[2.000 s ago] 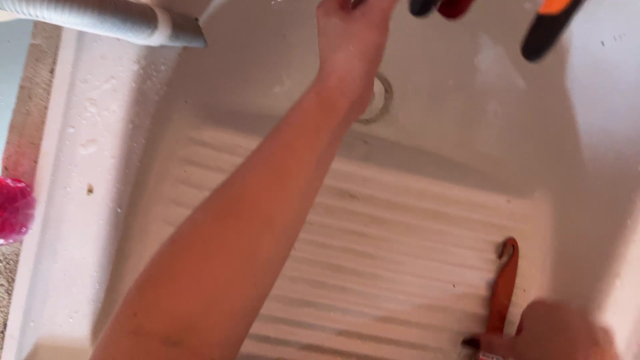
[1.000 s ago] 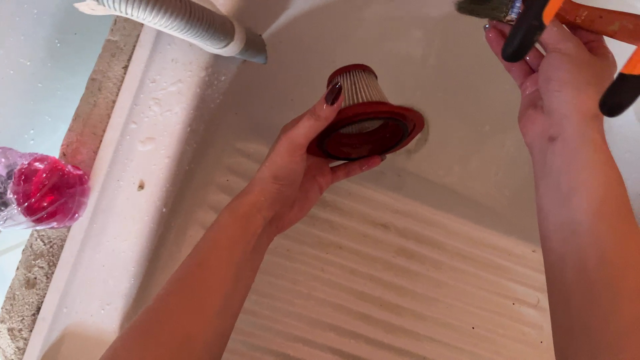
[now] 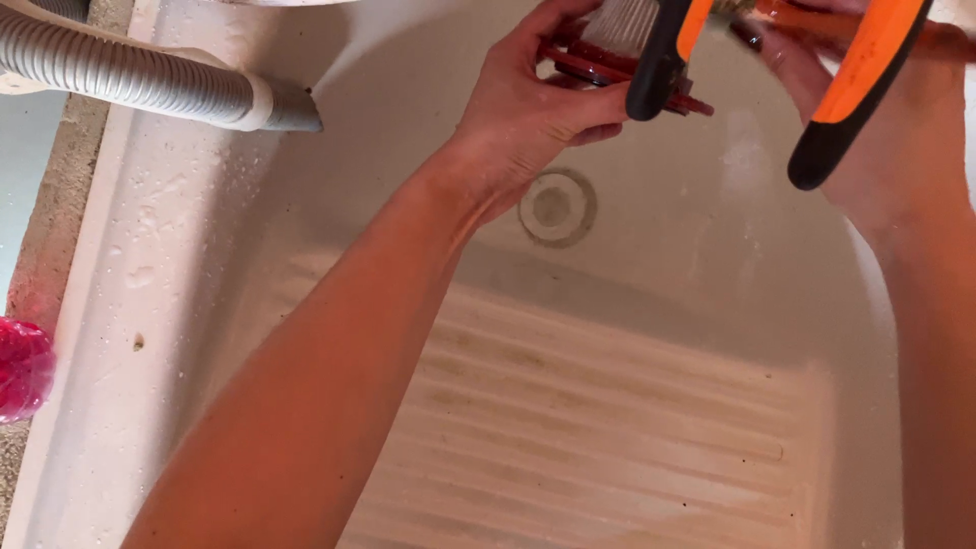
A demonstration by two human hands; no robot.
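My left hand (image 3: 534, 99) grips the red rim of a pleated cone filter (image 3: 610, 46) at the top of the view, above the drain (image 3: 553, 206) of a white ribbed sink. My right hand (image 3: 816, 69), at the upper right, is closed around a reddish-brown brush handle (image 3: 942, 42). The brush's bristles (image 3: 728, 8) point toward the filter, at the top edge. Orange-and-black tool handles (image 3: 862, 99) hang close to the camera and hide part of the filter and of my right hand.
A grey corrugated hose (image 3: 152, 80) reaches over the sink's left edge (image 3: 130, 305), its end above the basin. Something pink in clear plastic (image 3: 23, 370) lies at the far left. Ribs (image 3: 610, 427) cover the near part of the sink.
My right hand has lifted the brush from the ribbed part, where it was two seconds ago. The filter, seen open side toward me a second ago, is now tilted and nearer the brush.
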